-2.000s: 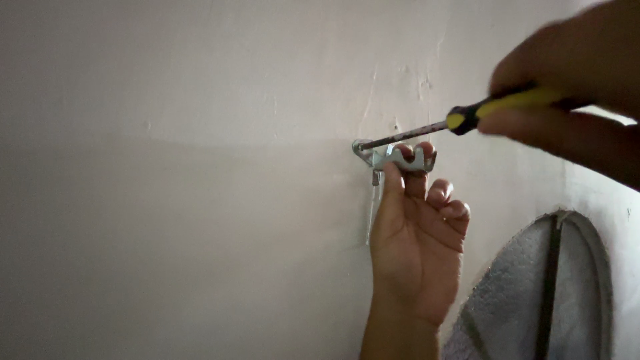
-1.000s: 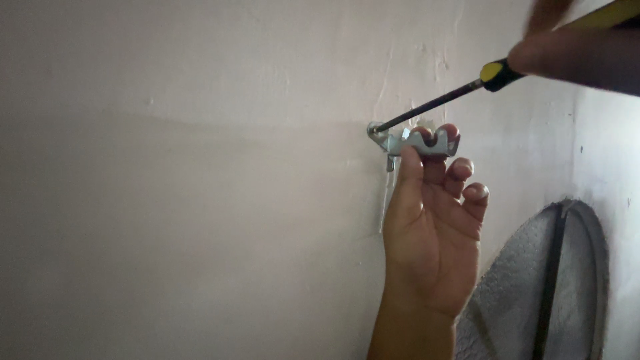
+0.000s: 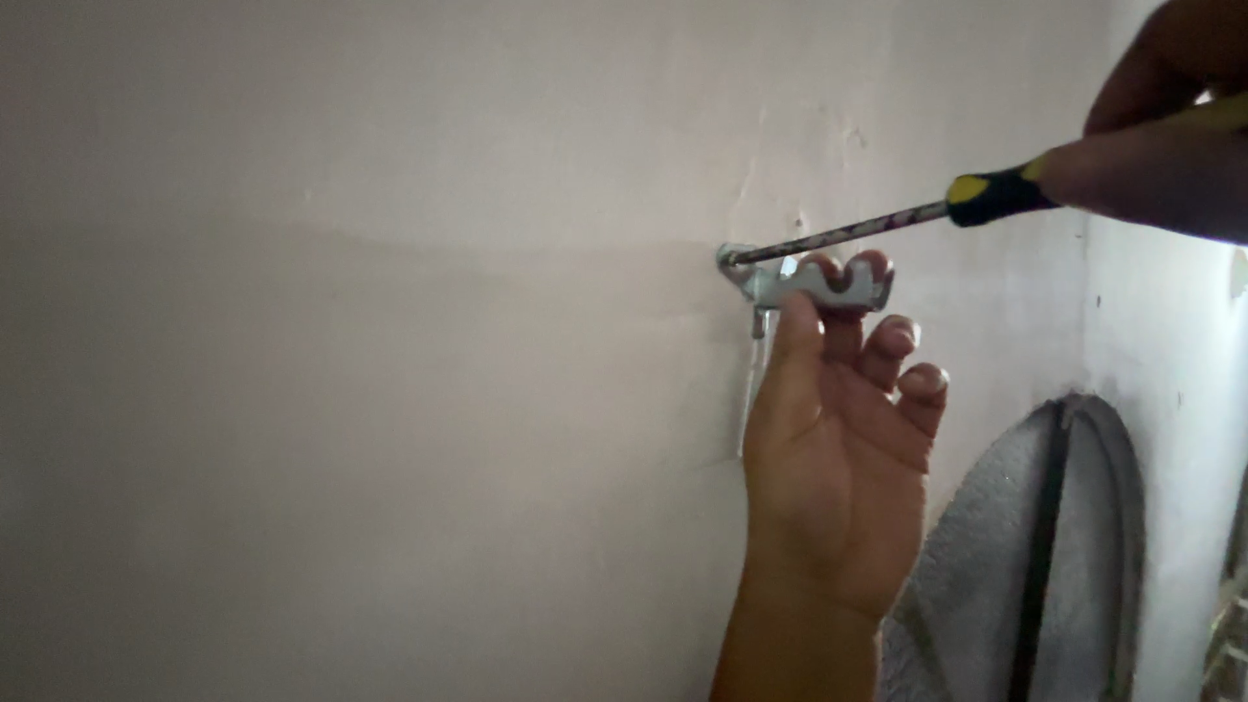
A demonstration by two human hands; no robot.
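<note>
A metal curtain rod bracket (image 3: 780, 288) with notches in its upper edge rests against the painted wall. My left hand (image 3: 838, 458) pinches its arm between thumb and fingers from below, palm toward the camera. At the upper right my right hand (image 3: 1160, 146) grips the yellow and black handle of a screwdriver (image 3: 999, 195). The worn shaft slants down to the left, and its tip meets the round top of the bracket's wall plate, at a screw. The screw head is too small to make out clearly.
The painted wall (image 3: 390, 390) has cracks and small marks above and below the bracket. A grey arched recess or panel (image 3: 994, 526) with a dark upright bar stands at lower right. Beyond the corner a brighter wall (image 3: 1160, 341) runs along the right side.
My right hand and the screwdriver handle have shifted and turned, while the tip stays at the bracket's plate. My left hand keeps its hold on the bracket. The view has moved slightly.
</note>
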